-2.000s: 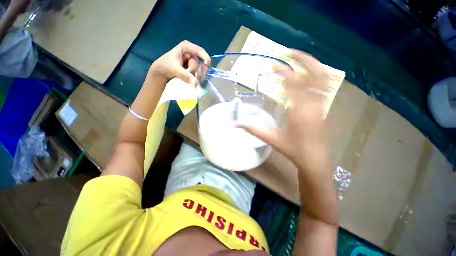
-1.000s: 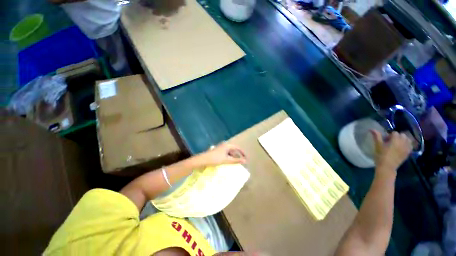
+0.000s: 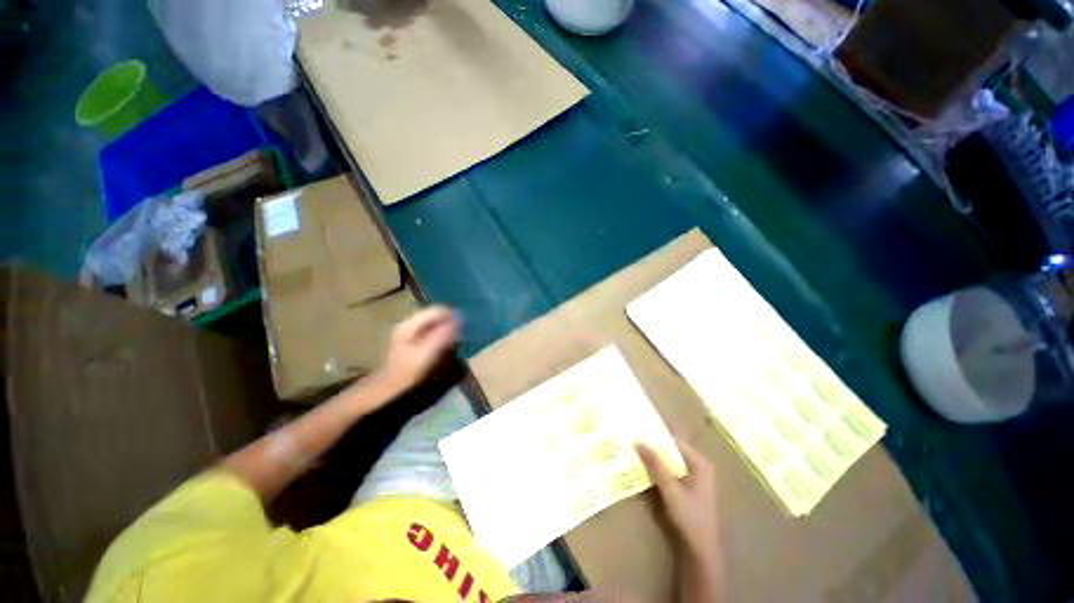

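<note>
A label sheet [image 3: 559,454], white with a yellow printed part, lies over the near edge of the cardboard mat [image 3: 636,536]. My right hand [image 3: 681,485] grips its right edge, thumb on top. My left hand [image 3: 424,344] is raised at the bench's near edge, off the sheet; it is blurred, and whether its fingertips hold anything cannot be told. A stack of label sheets [image 3: 760,377] lies on the mat beyond. A clear-walled housing with a white rounded bottom [image 3: 968,353] lies on the green bench at the right.
Another cardboard sheet [image 3: 436,100] lies on the green bench [image 3: 530,218] at the upper left, near a person's pale clothing [image 3: 230,47]. A carton [image 3: 336,283], blue bin [image 3: 183,147], green basket [image 3: 112,100] and plastic bag [image 3: 159,236] stand left. Another white housing [image 3: 589,12] is at the top.
My right hand has come back from the housing, which now stands on the bench, and holds the label sheet. My left hand has let go of the sheet and moved left.
</note>
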